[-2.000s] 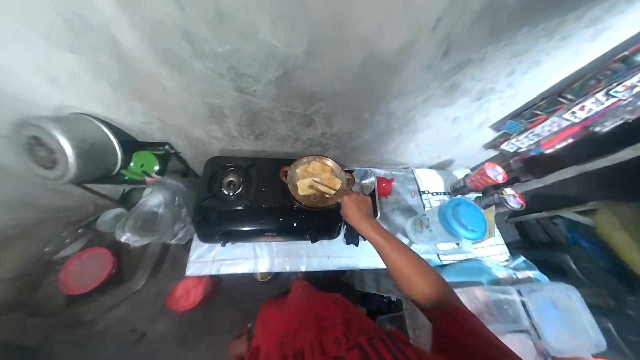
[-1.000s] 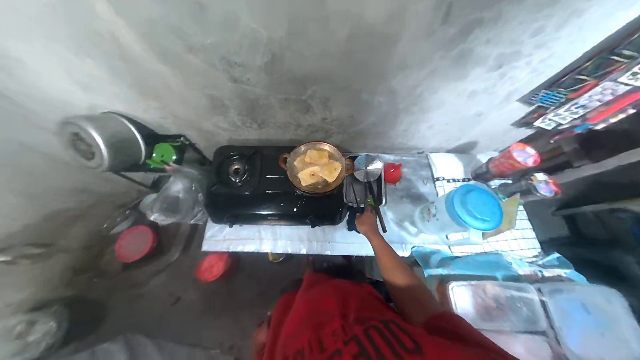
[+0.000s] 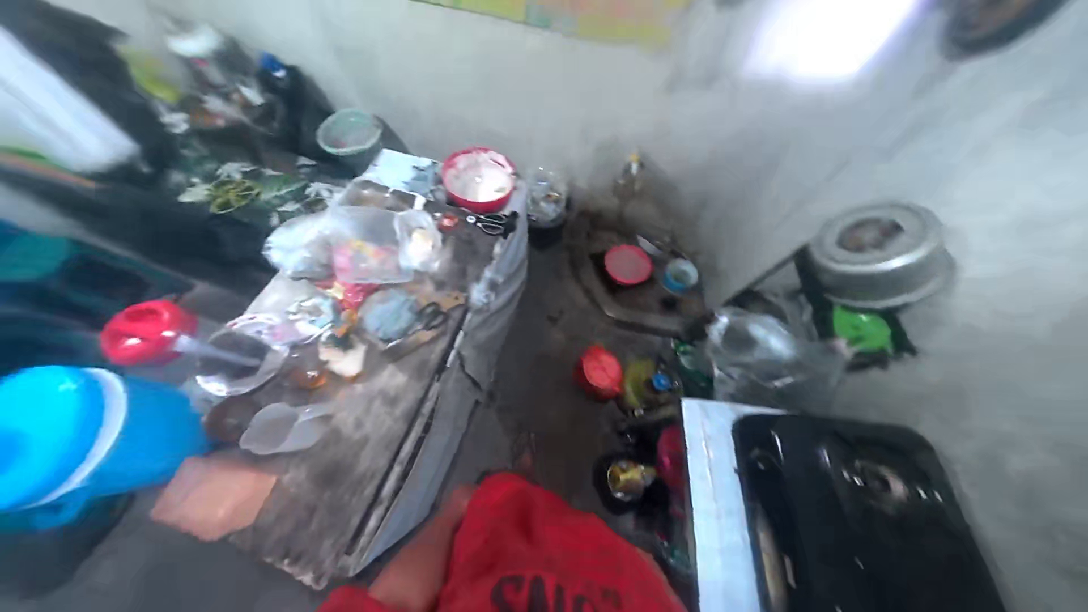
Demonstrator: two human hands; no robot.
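A bare forearm runs up from the red sleeve at the bottom, left of the red shirt; the hand at its end is hidden, and what it holds cannot be seen. My right hand is out of view. Nearest the forearm is a worn wooden table [image 3: 374, 425] with a clear plastic scoop [image 3: 285, 427], black-handled scissors [image 3: 491, 223], a plastic bag of food items [image 3: 365, 246] and a red bowl with white contents [image 3: 478, 180]. At the lower right stands the black gas stove [image 3: 867, 518], only partly in view.
A blue water jug [image 3: 93, 442] and a red-lidded container [image 3: 149, 331] stand at the left. On the floor are a red container [image 3: 600, 372] and a pink bowl [image 3: 628, 265]. A metal pot [image 3: 880, 255] stands by the right wall, near a clear plastic bag [image 3: 765, 357].
The view has swung far to the left. My right hand, earlier at the pan and then at the tray beside the stove, has left the view, as have the pan and the tray.
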